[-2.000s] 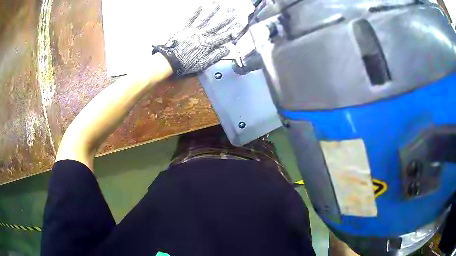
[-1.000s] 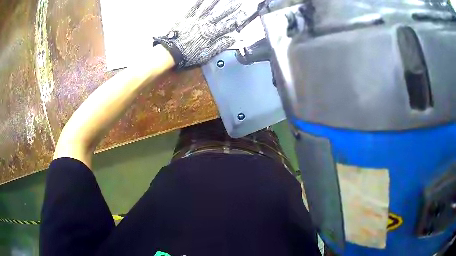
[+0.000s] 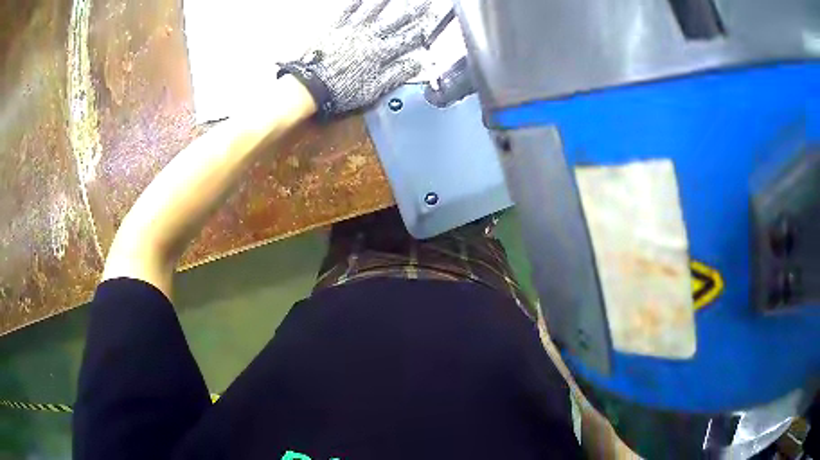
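The cloth cutting machine point(image 3: 728, 189), with a blue and grey motor body and a beige label, fills the right side. Its silver-grey base plate point(image 3: 450, 162) with dark screws juts past the table's near edge. White fabric or paper point(image 3: 247, 58) lies at the top, too bright to show detail. My left hand point(image 3: 373, 58), in a grey mesh glove with a dark strap, rests on the white sheet just left of the machine, fingers spread and holding nothing. My right hand is not visible; only a bit of forearm shows below the machine.
The worn brown table point(image 3: 135, 135) with a pale seam line point(image 3: 83, 117) lies at left, its near edge running diagonally. Below it is green floor point(image 3: 252, 314) with yellow-black tape point(image 3: 36, 407). My dark-clothed torso stands close to the table edge.
The motor body has shifted and turned in view, first down, then up, so more blue shows. The base plate sits slightly higher in view. My left hand has moved slightly up and stays on the white sheet.
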